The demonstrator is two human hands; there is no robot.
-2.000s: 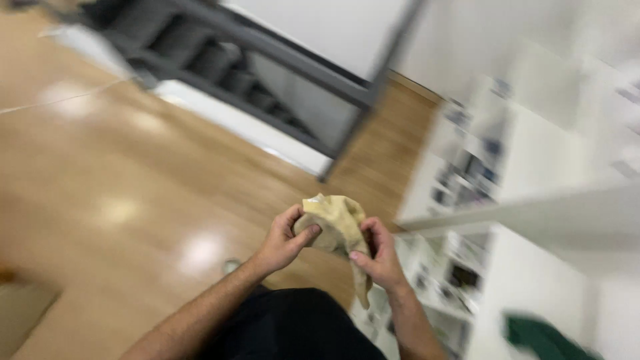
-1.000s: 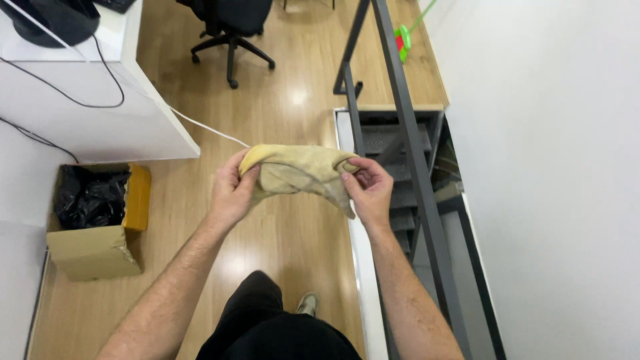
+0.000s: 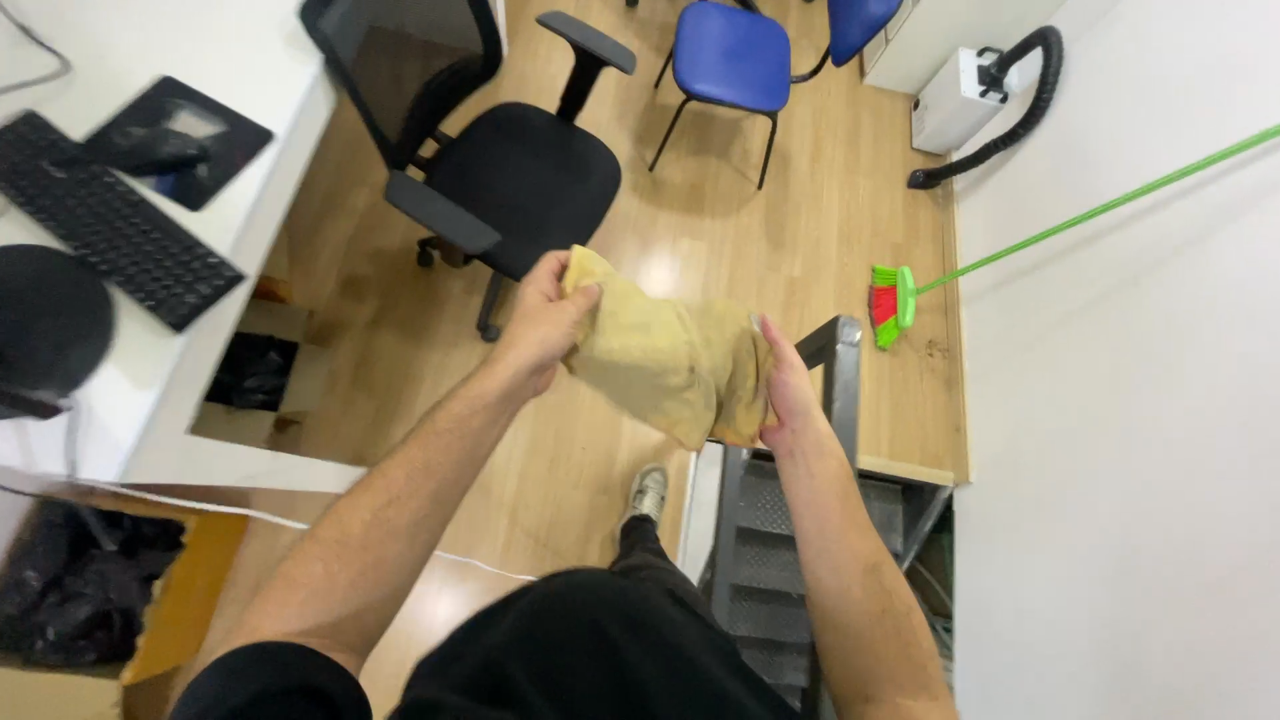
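Observation:
A yellowish-beige cloth (image 3: pixel 650 350) is stretched between my two hands in front of my body, its surface creased and its right part folded. My left hand (image 3: pixel 545 320) pinches the cloth's upper left corner, with the thumb on top. At the cloth's right edge, my right hand (image 3: pixel 788 390) grips a bunched part; the fingers behind the cloth are hidden. The cloth hangs in the air above the wooden floor, close to the top of a metal stair railing.
A metal railing (image 3: pixel 843 400) and descending stairs (image 3: pixel 765 560) lie right. An office chair (image 3: pixel 530 180) stands ahead, a blue chair (image 3: pixel 732 55) beyond. A desk (image 3: pixel 270 150) with a keyboard (image 3: pixel 110 215) is left, a cardboard box (image 3: pixel 190 600) below. A broom (image 3: pixel 895 305) leans at the right wall.
The view has swung far from the stairwell toward the desk and chairs. Both hands keep hold of the cloth, which was bunched two seconds ago and is now spread wider.

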